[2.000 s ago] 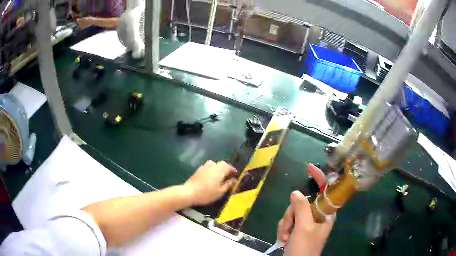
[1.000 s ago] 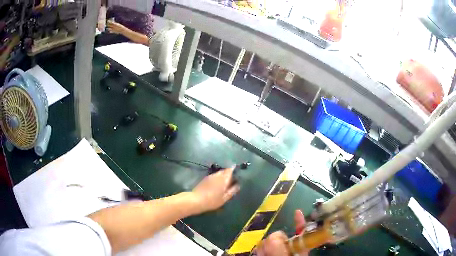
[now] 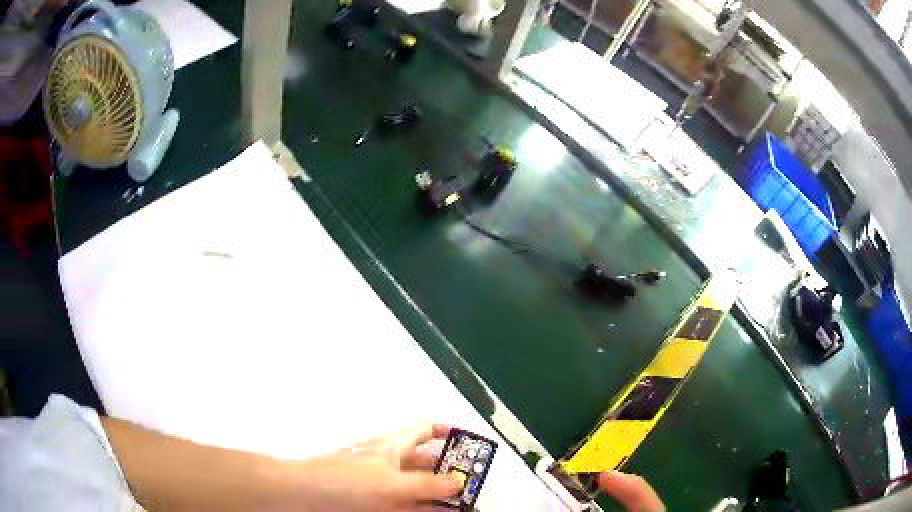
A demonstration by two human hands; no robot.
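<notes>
My left hand holds an open power adapter above the paper near the bottom edge. Its board faces up, with small round silvery parts, a yellow block and a dark case rim. My thumb and fingers grip its sides. Only part of my right hand shows, cut off by the bottom edge beside the striped bar. What it holds is hidden. A small pale piece shows at the bottom edge to its right; I cannot tell what it is.
White paper covers the bench. Beyond it, the green belt carries adapters and a black cord bundle. A yellow-and-black striped bar crosses it. A fan stands at left, a blue bin at far right.
My left hand has come back from over the belt to above the paper and now holds the open adapter. The glue gun has dropped out of view. The view has turned down and left.
</notes>
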